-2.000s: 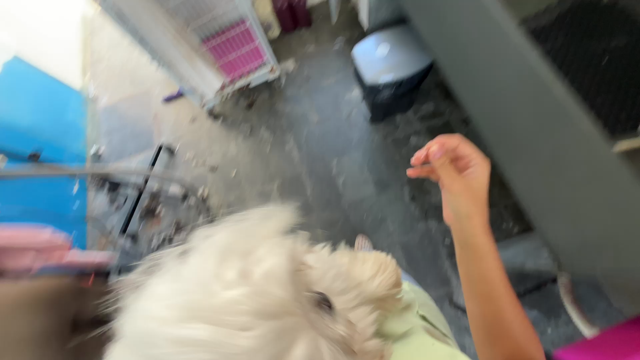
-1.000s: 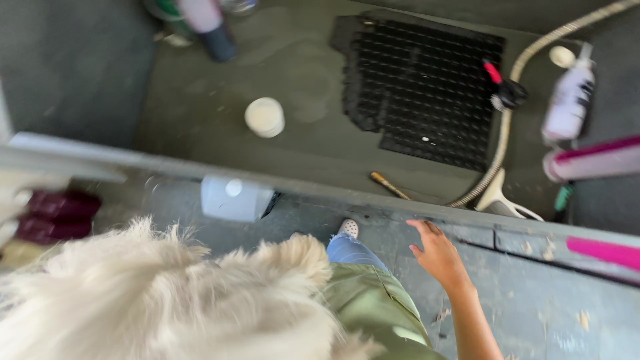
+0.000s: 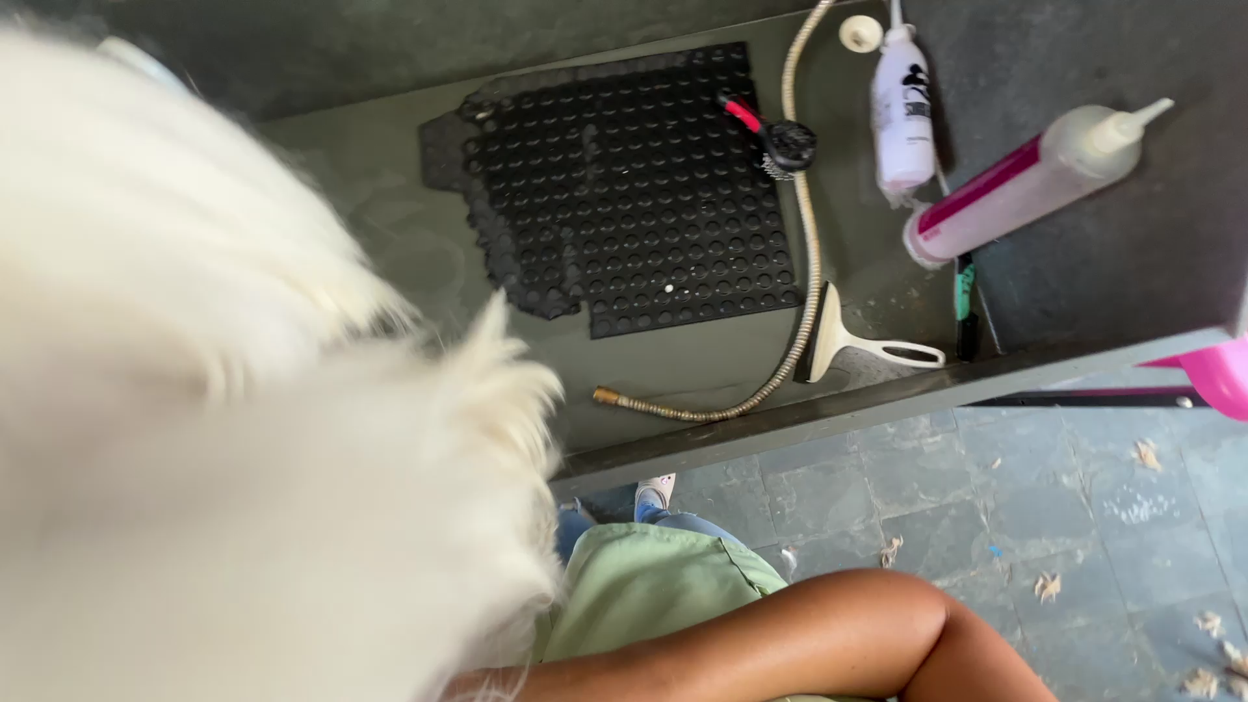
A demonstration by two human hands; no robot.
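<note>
A white long-haired dog (image 3: 244,468) fills the left side of the head view, very close to the camera, its fur partly blurred. My right forearm crosses the bottom of the view in front of my green apron (image 3: 634,585) and runs in under the dog's fur. The fur and the lower frame edge hide my right hand, so what it touches does not show. My left hand is not visible either. Beyond the dog lies a grey wash tub (image 3: 507,375) with a black rubber mat (image 3: 643,195) on its floor.
In the tub are a flexible metal hose (image 3: 805,234), a brush with a red part (image 3: 788,146), a white squeegee (image 3: 829,336), a white bottle (image 3: 903,117) and a pink-striped bottle (image 3: 1024,190). The tub's front edge (image 3: 877,390) crosses the view. Fur tufts (image 3: 1048,585) lie on the tiled floor.
The view has swung to the tub and moved closer. My right arm, earlier held out from the dog with its hand in sight, is now bent across my body, the hand hidden.
</note>
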